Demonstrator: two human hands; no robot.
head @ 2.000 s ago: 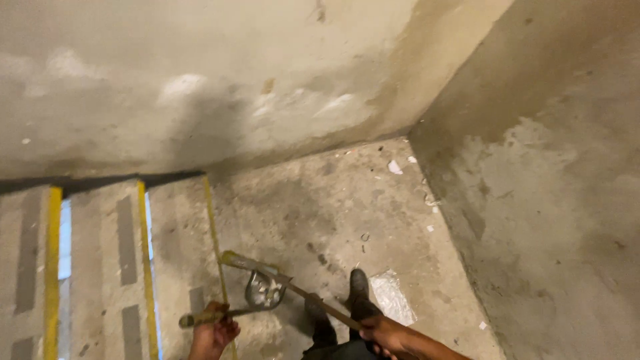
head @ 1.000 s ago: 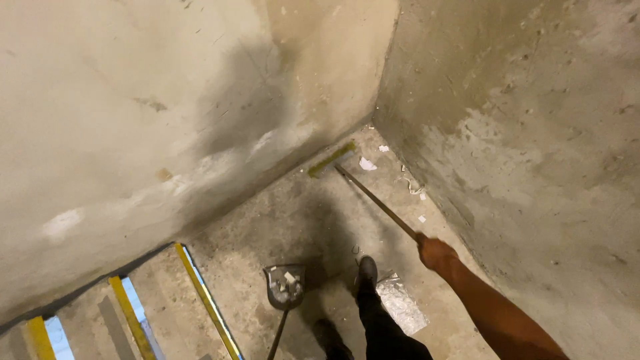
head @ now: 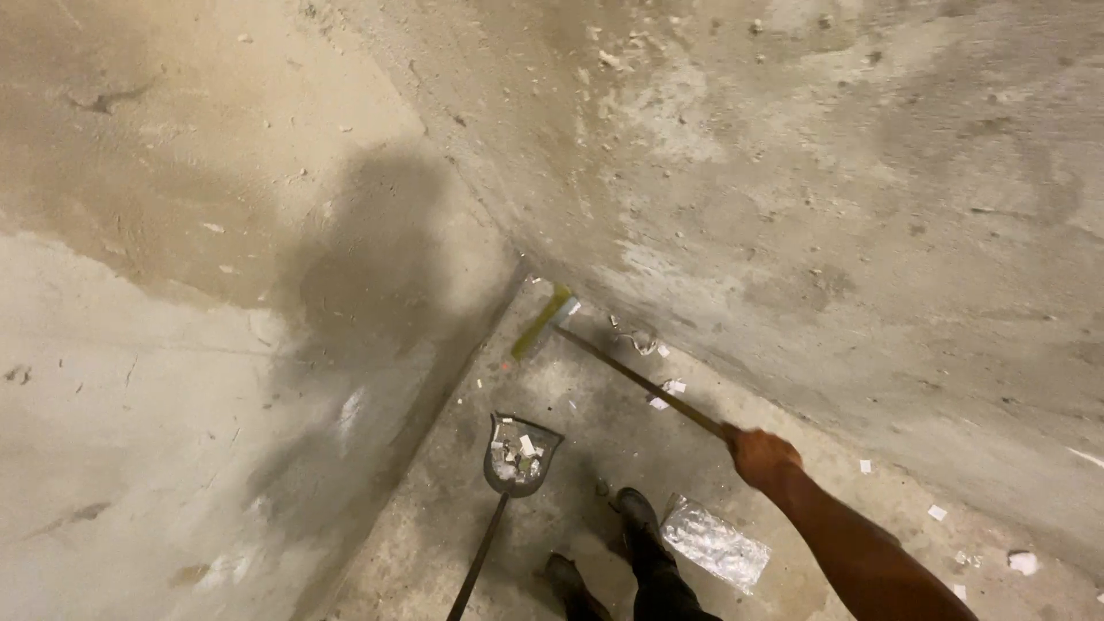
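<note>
My right hand [head: 763,459] is closed around the handle of a long broom [head: 638,379]. The broom's yellow-green head [head: 543,323] is on the concrete floor near the corner where two walls meet. Nearer to me, a long-handled dustpan [head: 516,483] holds scraps of paper and other debris [head: 522,448]. Its handle [head: 479,556] runs down out of the bottom edge of the view, and my left hand is outside the frame.
Concrete walls [head: 819,259] rise on both sides of the corner. Paper scraps [head: 668,394] lie along the right wall, with a white lump [head: 1023,562] farther right. A clear plastic sheet or bag [head: 716,543] lies beside my boots [head: 638,513].
Two seconds ago both hands were in view, holding the broom and dustpan; my left hand has since left the frame. The broom head has moved into the corner. The view has turned from the stairs.
</note>
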